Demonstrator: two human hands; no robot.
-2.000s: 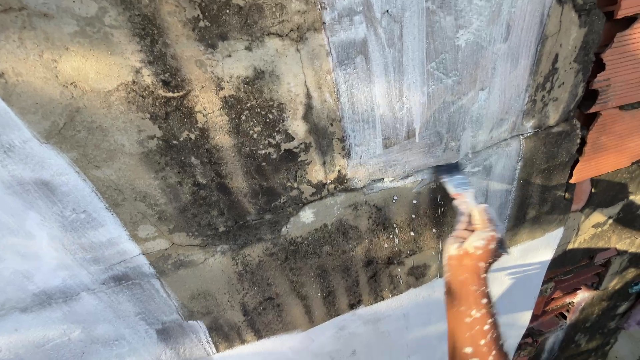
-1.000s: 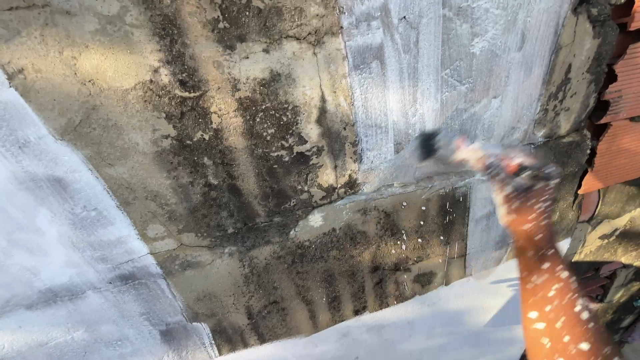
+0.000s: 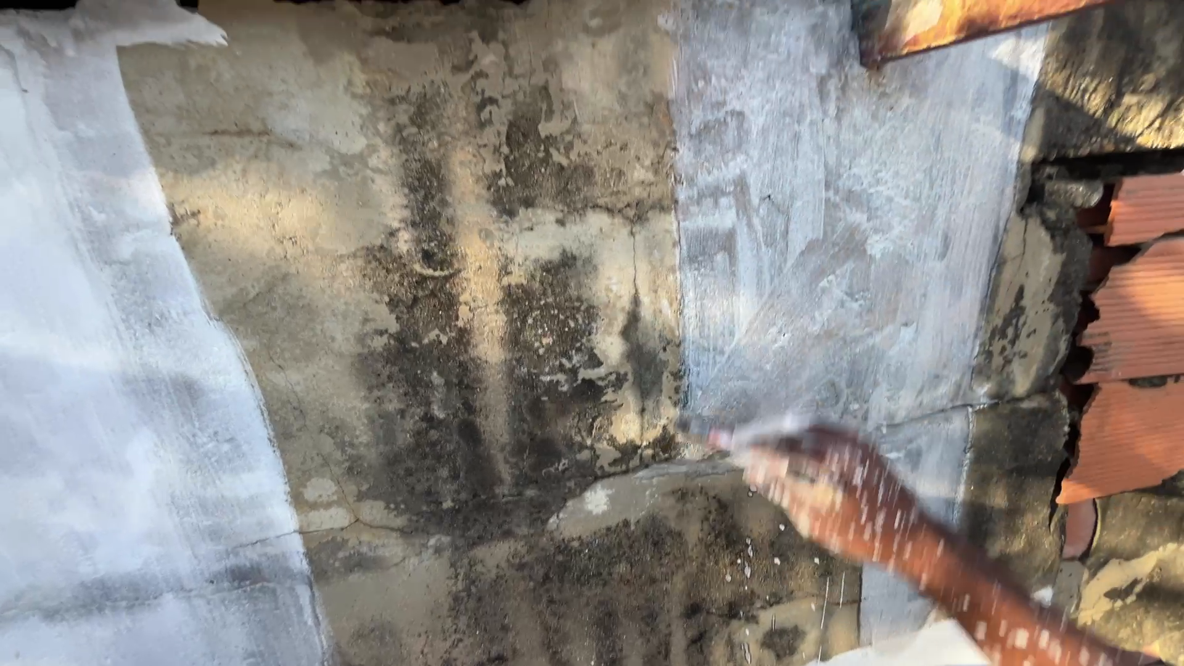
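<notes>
My right hand (image 3: 814, 481), blurred and spattered with white paint, grips a paintbrush (image 3: 717, 435) at the lower middle right. The brush tip points left, at the lower left corner of a thinly painted white patch (image 3: 832, 231) on the wall. Left of that patch lies bare, mould-stained plaster (image 3: 499, 324) with cracks. White drips mark the stained plaster just under the hand. A denser white painted area (image 3: 129, 370) covers the wall's left side. My left hand does not show.
Broken orange hollow clay bricks (image 3: 1133, 314) are exposed at the right edge. A rusty metal piece (image 3: 962, 28) juts in at the top right. At the bottom right, below the forearm, is a white surface (image 3: 925, 647).
The brush hand has moved left along the lower edge of the thin white patch. The view has shifted, and the rusty metal piece now shows at the top.
</notes>
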